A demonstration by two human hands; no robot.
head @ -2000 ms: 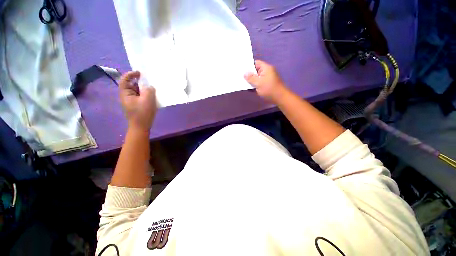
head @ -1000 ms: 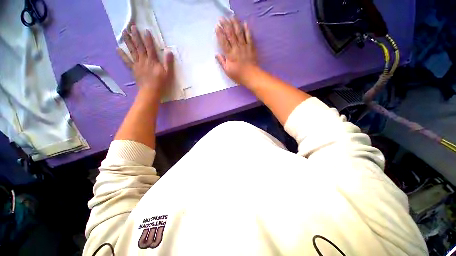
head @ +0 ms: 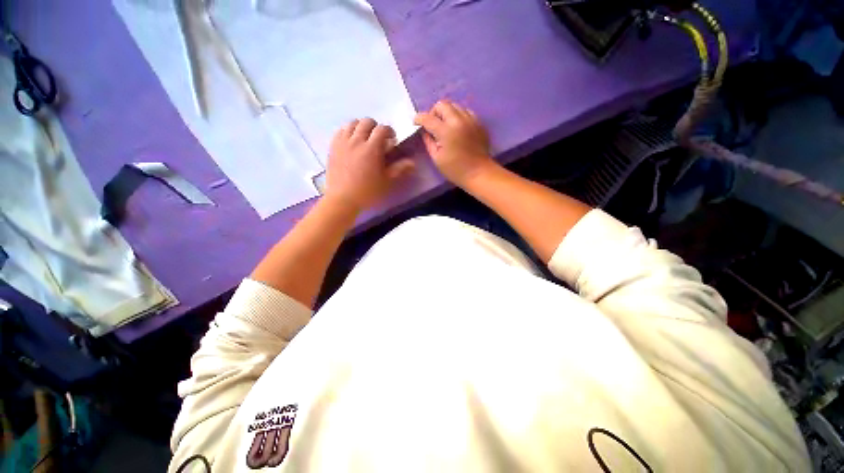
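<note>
A white garment panel (head: 324, 65) lies on the purple table cover, its short end toward me. A narrow seam line runs along its middle to that end. My left hand (head: 363, 168) is at the panel's short end, right of the seam, fingers bent and slightly blurred. My right hand (head: 453, 140) pinches the panel's right corner with thumb and finger. A small bit of the edge between the hands looks turned up. Whether my left fingers grip the cloth is hard to tell.
A stack of cream panels (head: 55, 222) lies at the left table edge, with black-handled scissors (head: 35, 83) on it. A dark strip with a pale end (head: 125, 189) lies between. The steam iron (head: 597, 23) is cut off at the top right; its hose (head: 731, 157) trails right.
My hands have gone from lying flat on the panel to its right end corner. The panel is spread wider to the left. The view has shifted, so the iron is now mostly out of frame.
</note>
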